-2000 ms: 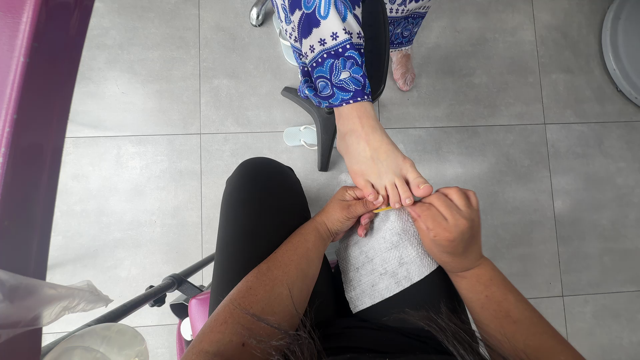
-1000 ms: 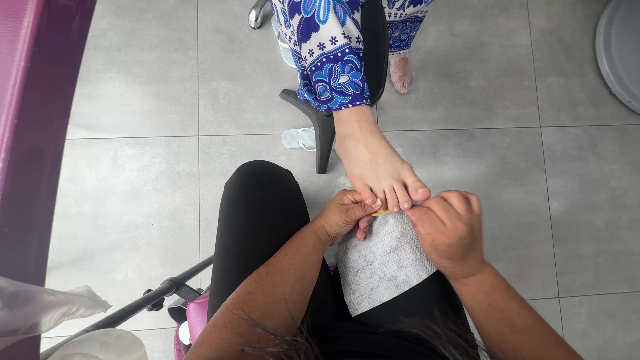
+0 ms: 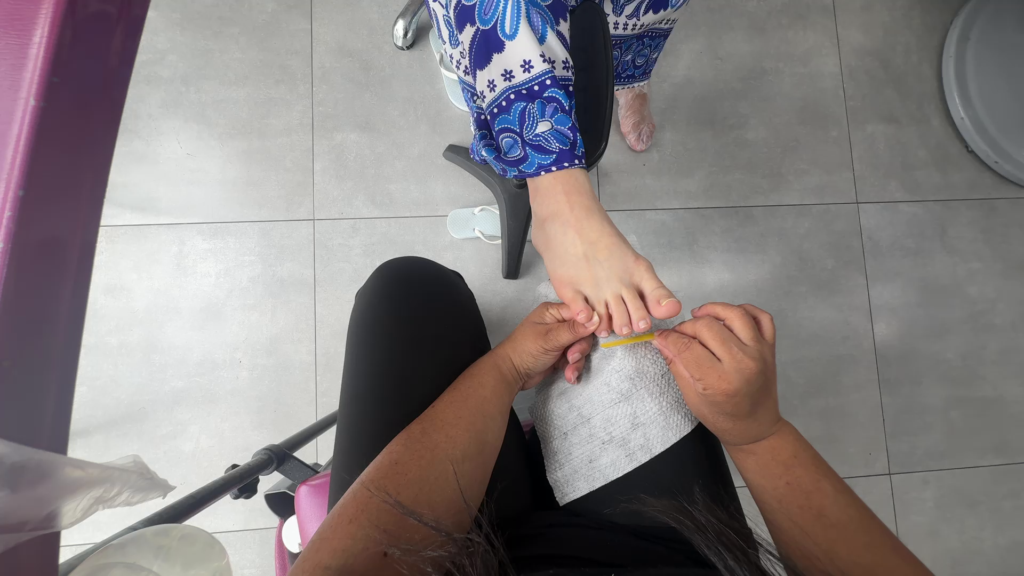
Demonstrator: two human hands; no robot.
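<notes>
Another person's bare foot (image 3: 588, 248) reaches down from above, toes toward me, over a white textured disposable towel (image 3: 600, 424) on my thigh. My left hand (image 3: 554, 342) pinches the little-toe side of the foot between thumb and fingers. Between the thumb and fingers of my right hand (image 3: 720, 364), a thin yellow nail file (image 3: 628, 341) is held, pointing left just below the toe tips. The right hand is beside the big toe.
A black footrest post and leg (image 3: 512, 208) stand under the foot, near a pale flip-flop (image 3: 474, 224). The person's other foot (image 3: 636, 118) is in clear plastic. A pink surface (image 3: 48, 200), a plastic bag (image 3: 72, 488) and a black bar (image 3: 216, 488) are at left.
The yellow file shows at greater length below the toes than before, its tip slightly away from them. The left hand stays at the little-toe side.
</notes>
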